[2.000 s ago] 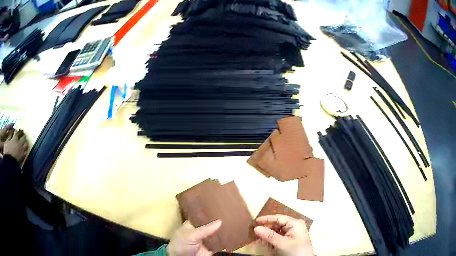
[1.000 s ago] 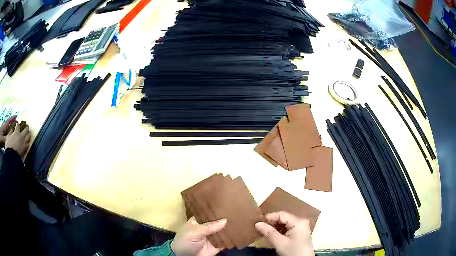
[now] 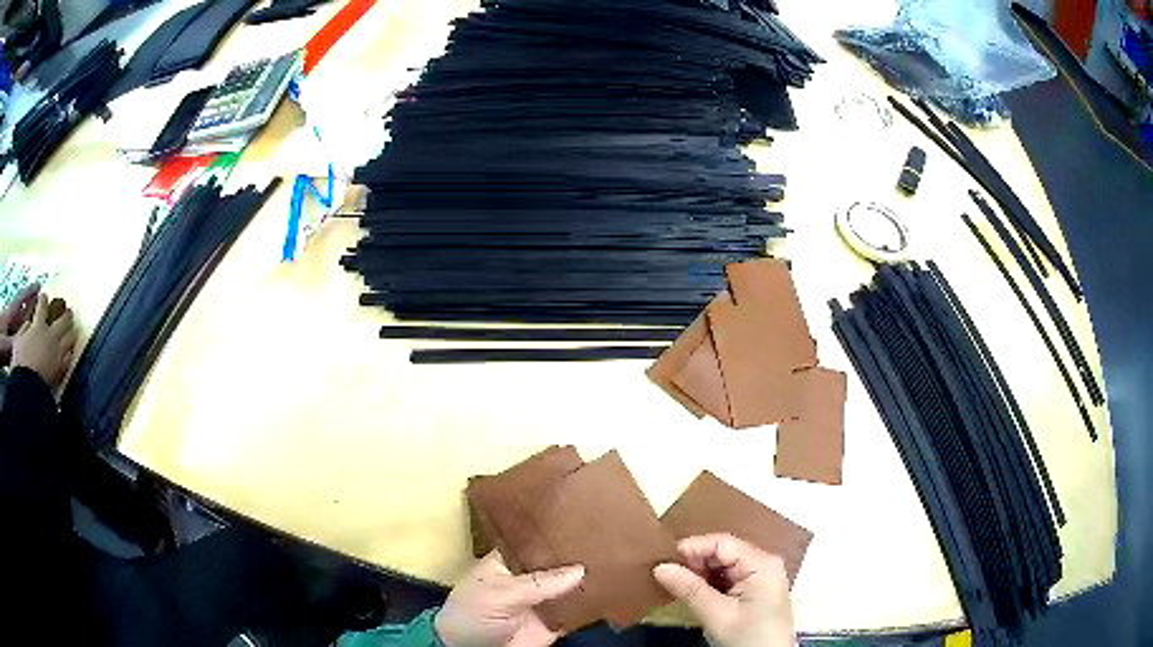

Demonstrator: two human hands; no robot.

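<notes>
Several brown leather pieces (image 3: 588, 531) lie fanned in my left hand (image 3: 512, 604), whose thumb rests on top at the lower edge. My right hand (image 3: 733, 585) pinches the right edge of the top piece between thumb and finger. Another brown piece (image 3: 740, 512) shows behind my right fingers; whether that hand also holds it cannot be told. More loose brown leather pieces (image 3: 762, 354) overlap on the table ahead, beside the black strips. The undersides of the fanned pieces are hidden.
A large pile of black strips (image 3: 569, 190) lies at table centre. Slanted black bundles lie right (image 3: 948, 430) and left (image 3: 164, 303). A tape roll (image 3: 872, 231), small black object (image 3: 910, 169), clear plastic bag (image 3: 948, 57) and calculator (image 3: 247, 97) lie farther off. Another person's hands (image 3: 41, 339) are at left.
The pieces in my left hand are spread differently, with the top piece shifted right over the others. The camera view has shifted, mostly since the oldest frame.
</notes>
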